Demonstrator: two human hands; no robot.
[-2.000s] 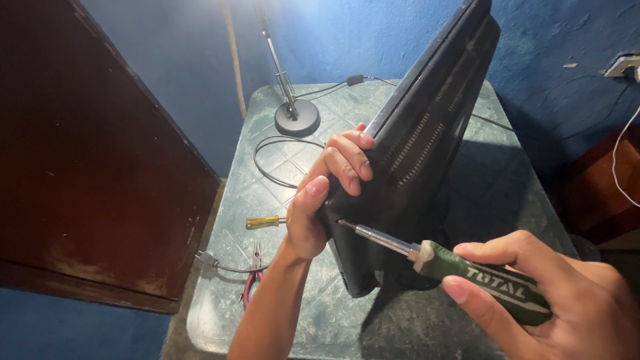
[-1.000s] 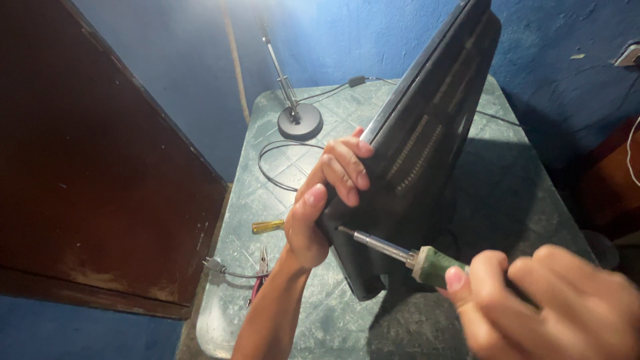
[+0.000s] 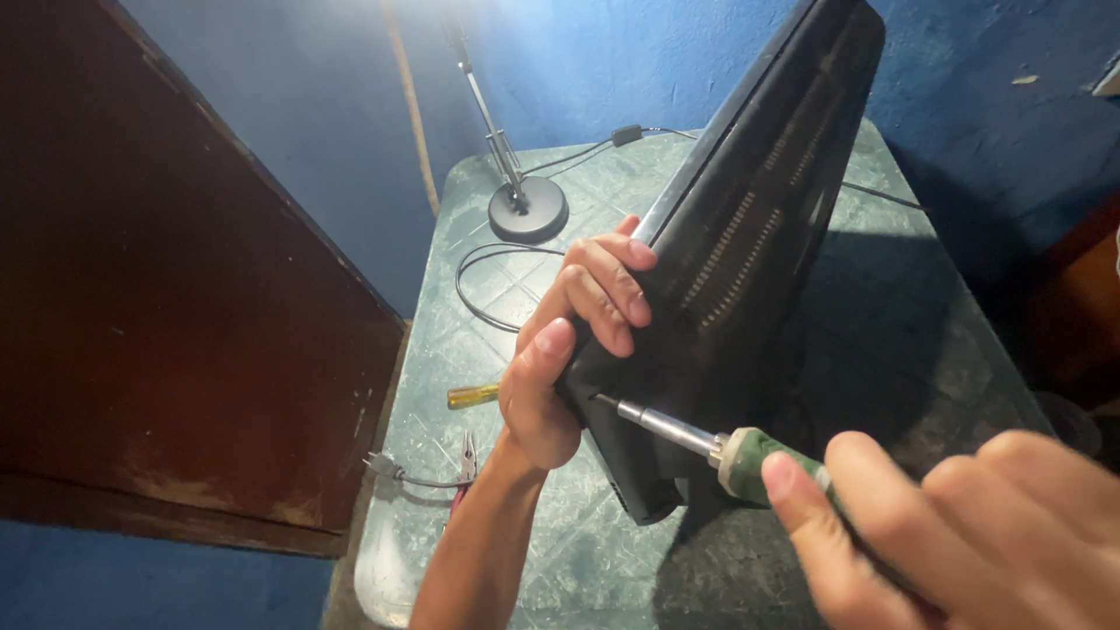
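A black plastic housing with rows of vent slots, probably a monitor or television (image 3: 744, 254), stands tilted over the table. Around its left edge my left hand (image 3: 577, 350) is closed, fingers on the vented back and thumb near the lower corner. My right hand (image 3: 936, 525) grips a screwdriver with a green handle (image 3: 761, 468). The metal shaft points left, and its tip is at the housing's lower corner, beside my left hand; whether it sits in a screw cannot be seen. Part of the handle is hidden by my fingers.
Beneath is a green-grey table (image 3: 560, 560). On it are a desk lamp's round base (image 3: 528, 210), a looped black cable (image 3: 464, 284), a yellow-handled tool (image 3: 472, 396), pliers (image 3: 469, 455) partly behind my forearm, and a plug (image 3: 383, 465). A brown wooden door (image 3: 192, 306) stands at left.
My right hand's fingers have shifted around the screwdriver handle, covering more of it than two seconds ago. My left hand keeps its hold on the housing, and the tip stays at the same corner.
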